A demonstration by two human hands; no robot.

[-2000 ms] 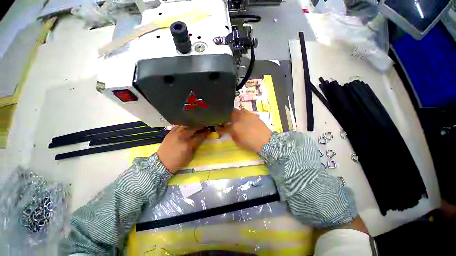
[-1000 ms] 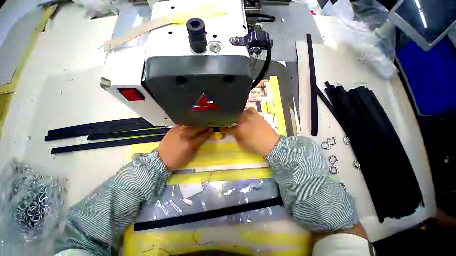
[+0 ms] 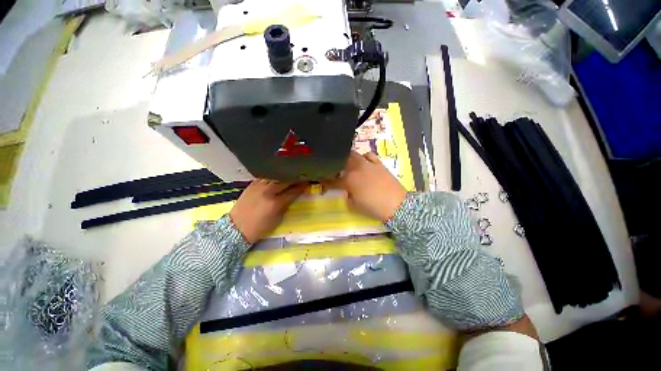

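My left hand [image 3: 262, 207] and my right hand [image 3: 368, 185] are close together under the sewing machine head [image 3: 286, 127]. Their fingertips are partly hidden by its grey cover, and what they hold under there cannot be made out. Several black straps [image 3: 163, 211] lie to the left, one running up to my left hand. A large pile of black straps [image 3: 554, 217] lies at the right. Several small metal rings [image 3: 485, 232] lie loose between my right sleeve and the pile.
A bag of metal rings [image 3: 54, 304] is at the lower left. A single black strip [image 3: 304, 307] lies across the plastic sheet [image 3: 250, 297] nearest me. One strap [image 3: 451, 119] lies right of the machine. A blue bin [image 3: 616, 105] and a dark screen [image 3: 616, 22] are at the upper right.
The whole view has shifted slightly with my head. My hands stay in about the same place under the machine head.
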